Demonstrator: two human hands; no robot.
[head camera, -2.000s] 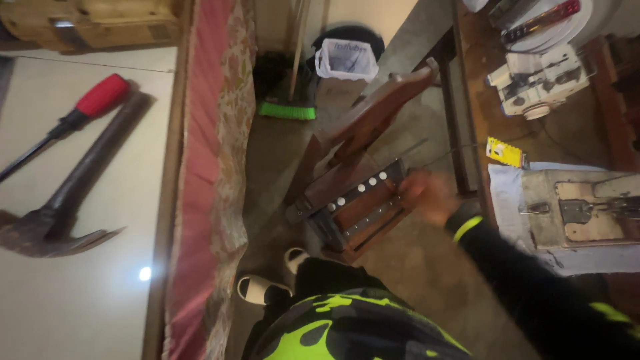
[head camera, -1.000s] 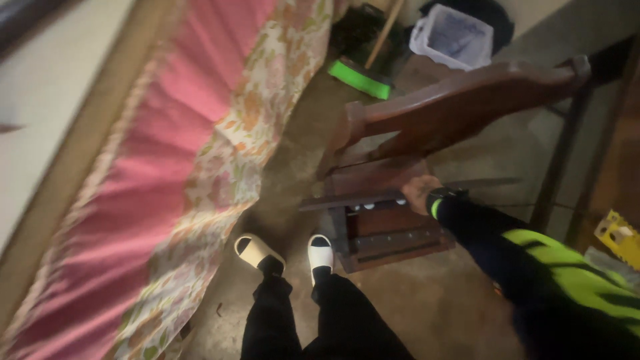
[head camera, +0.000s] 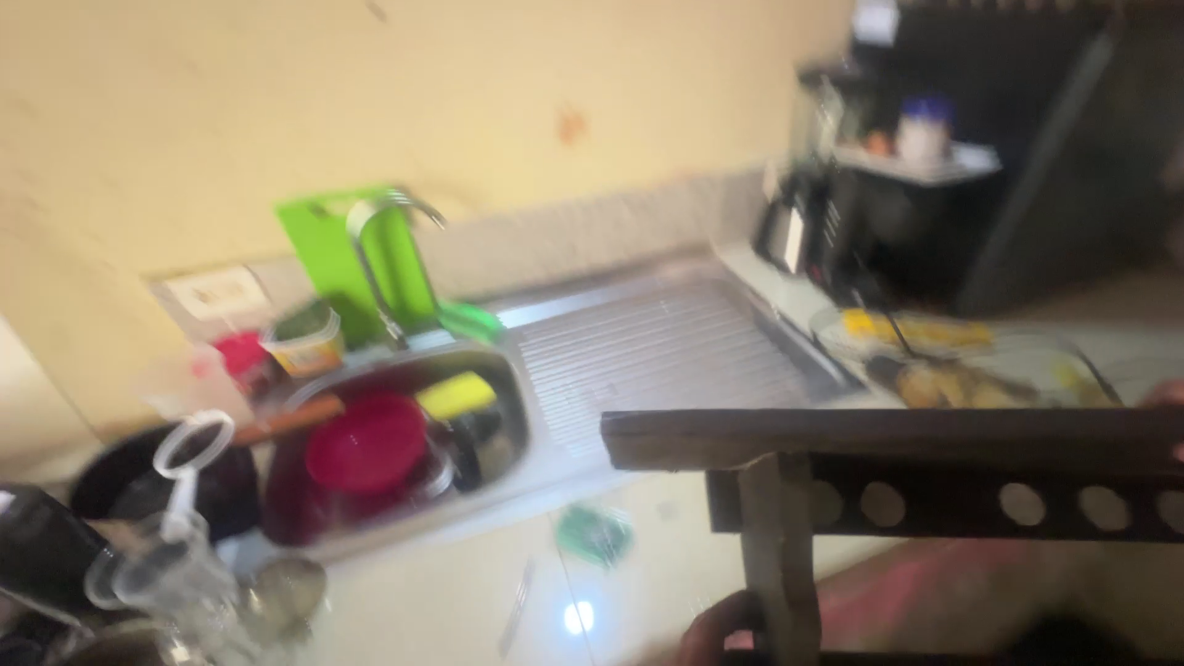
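A dark wooden chair (head camera: 888, 439), only partly in view, fills the lower right of the head view. A dark rail (head camera: 971, 504) with a row of round pale spots runs beneath its top bar. At the bottom, my left hand (head camera: 726, 624) is closed around the upright post at the chair's near left side. Fingers of my right hand (head camera: 1170, 402) show at the right edge, against the end of the top bar; most of that hand is outside the view. The picture is blurred.
Behind the chair is a steel sink drainboard (head camera: 647, 347); its basin holds a red bowl (head camera: 365, 444) and a yellow sponge (head camera: 456, 396). A green cutting board (head camera: 356, 264) leans on the wall. Glasses (head camera: 176, 573) crowd the lower left. A black appliance (head camera: 999, 185) stands at right.
The view has swung from the floor to the sink counter. The chair, on the floor before with my right hand on it, is now raised to counter height, and my left hand has come onto it.
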